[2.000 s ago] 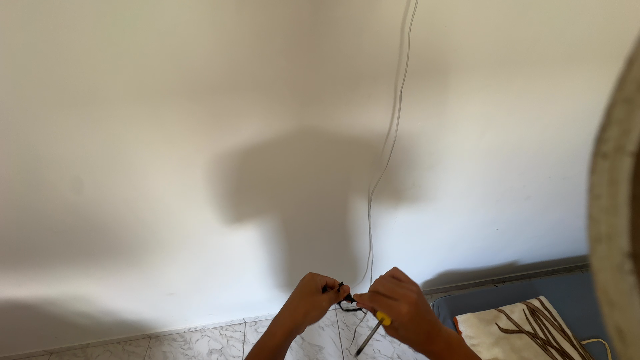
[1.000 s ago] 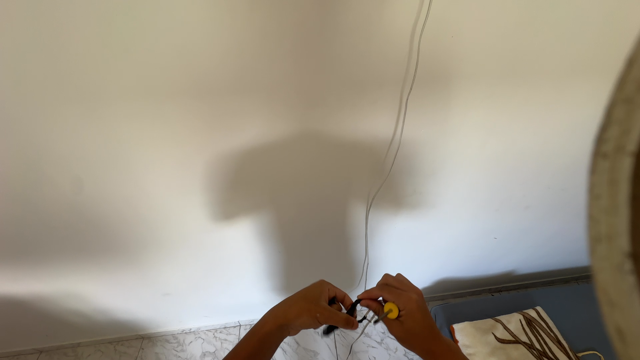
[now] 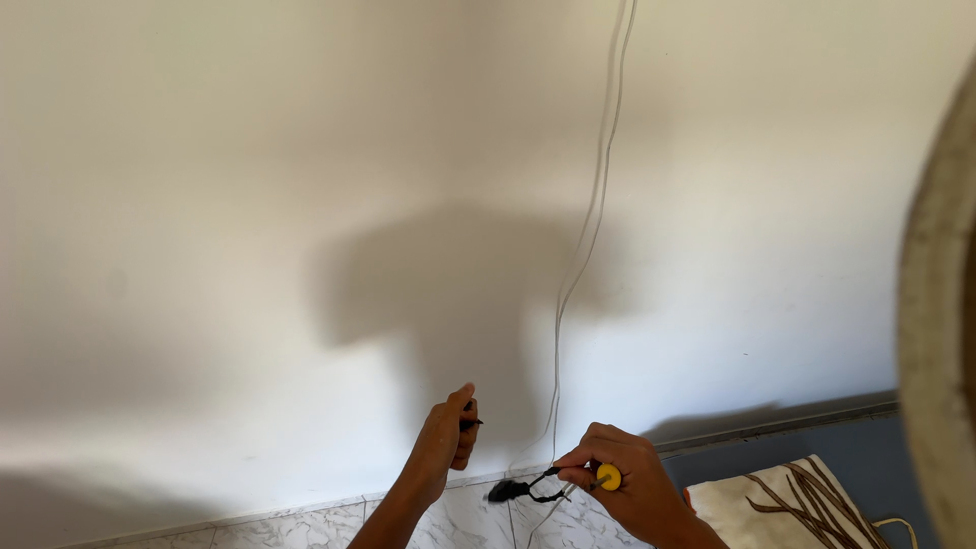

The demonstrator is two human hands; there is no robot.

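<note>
My left hand [image 3: 451, 435] is closed around a small dark object [image 3: 469, 423], mostly hidden by the fingers. To its right, my right hand [image 3: 614, 469] pinches a black lead between thumb and fingertips. From that lead hangs a black connector or taped bundle [image 3: 507, 491], slightly blurred, with a second black lead [image 3: 547, 499] looping beside it. A tool with a round yellow handle end [image 3: 609, 477] is also held in my right hand. A thin pale wire [image 3: 606, 164] runs down the wall to near the black leads.
Behind the hands stands a white wall [image 3: 191, 191], with marble-patterned floor tiles [image 3: 305, 530] at its foot. At lower right, a cream cloth with brown stripes [image 3: 762, 507] lies on a blue-grey surface [image 3: 732, 459]. A rounded pale rim [image 3: 919, 320] fills the right edge.
The two hands, close together at the black leads a second ago, are apart now. My left hand has moved up, away from the black bundle, which hangs from my right hand.
</note>
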